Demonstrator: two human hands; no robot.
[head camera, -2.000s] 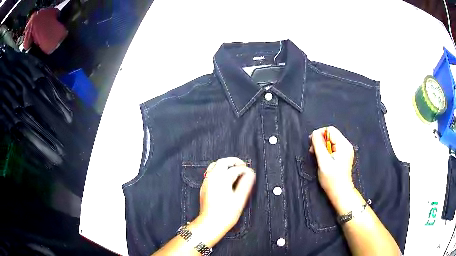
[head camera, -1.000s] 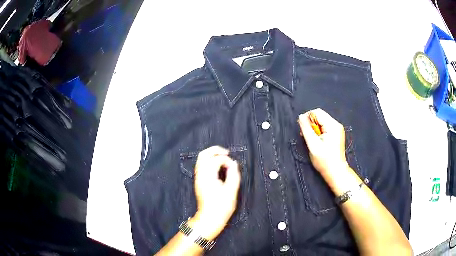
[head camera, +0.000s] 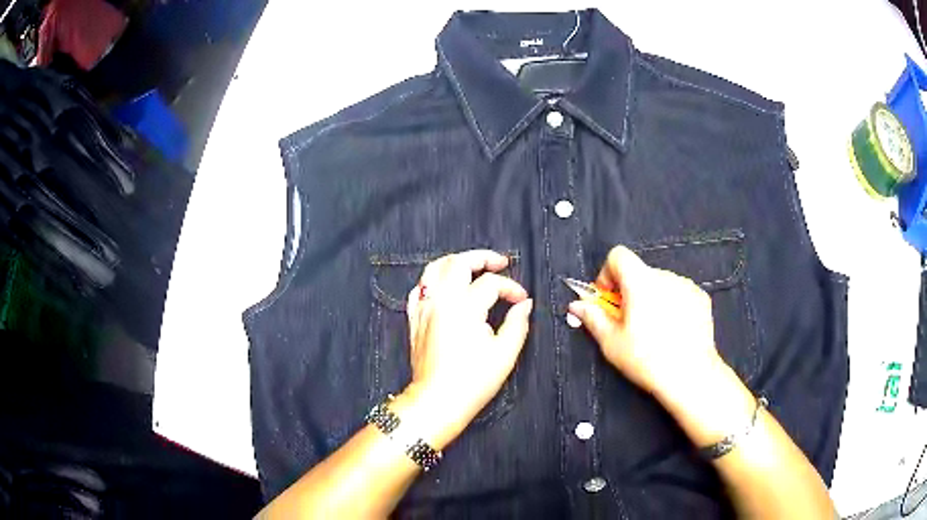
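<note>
The sleeveless dark denim shirt (head camera: 407, 193) lies front up, its pointed collar away from me. Pale round buttons run down the placket (head camera: 558, 244). My right hand (head camera: 661, 325) is closed on the orange thread snips (head camera: 600, 296), whose metal tips point left over the placket, near a button. My left hand (head camera: 462, 340) is over the flap pocket on the left, thumb and fingertips curled close together. Whether it pinches a thread or cloth cannot be told. The shirt's lower part is cut off by the frame.
The white table (head camera: 335, 61) lies under the shirt. At the right are a green-yellow tape roll (head camera: 883, 149) and a blue tray (head camera: 912, 132). At the left, off the table, are dark garments (head camera: 61, 183), a blue crate (head camera: 152, 122) and a rust-red garment (head camera: 81, 30).
The right hand has moved left and down to the placket, and the snips' metal tips now show. The left hand has moved slightly right. The shirt sits higher in view than at first.
</note>
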